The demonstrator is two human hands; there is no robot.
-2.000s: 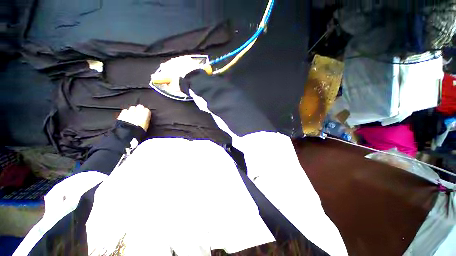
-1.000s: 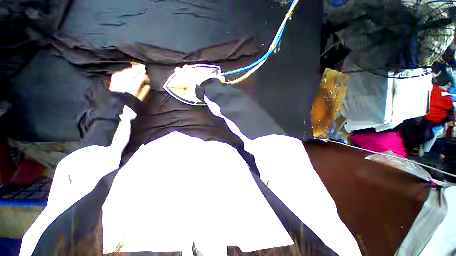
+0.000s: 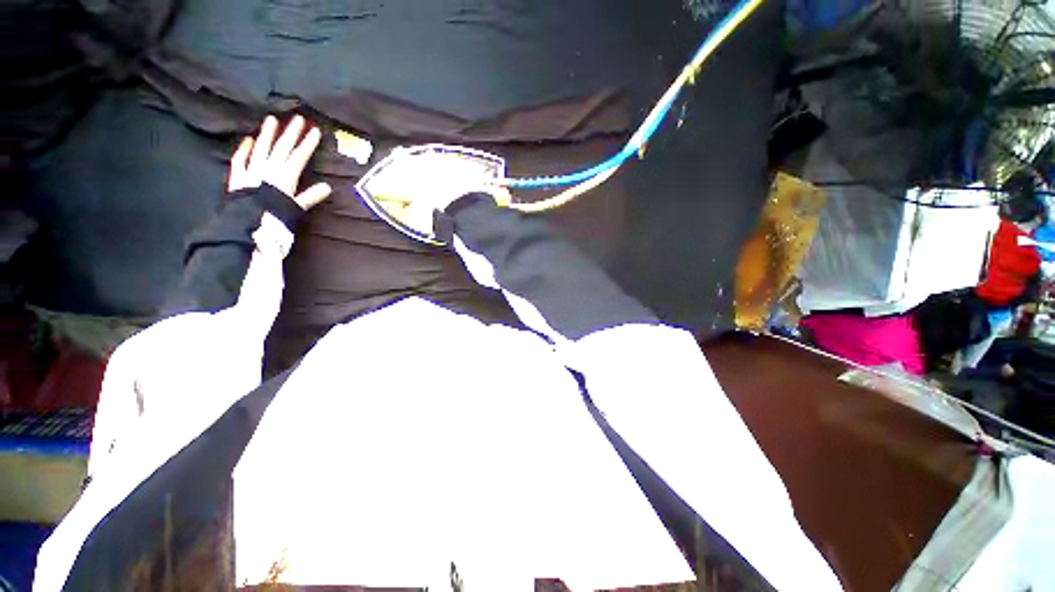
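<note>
A dark brown-black garment [image 3: 370, 249] lies wrinkled on the dark table cover [image 3: 347, 52]. The steam iron [image 3: 399, 189], a pale pointed shape with its tip to the left, is on the garment. My right hand [image 3: 472, 197] is on its handle, overexposed and partly hidden by the dark cuff. My left hand [image 3: 275, 164] lies palm down with fingers spread at the left part of the garment, left of the iron. A small white label [image 3: 353, 146] shows between my left hand and the iron's tip.
Blue and yellow hoses [image 3: 648, 127] run from the iron to the upper right. A worn yellow-brown pad [image 3: 775, 249] is at the table's right edge. A brown surface [image 3: 845, 428] is at lower right. A pink bundle [image 3: 868, 338], a wire-cage fan [image 3: 1018, 81] and a person in red [image 3: 1009, 264] are at right.
My left hand has gone from closed fingers near the label to spread flat, uncovering the label. The garment's left part has been drawn in. The iron sits slightly nearer the label.
</note>
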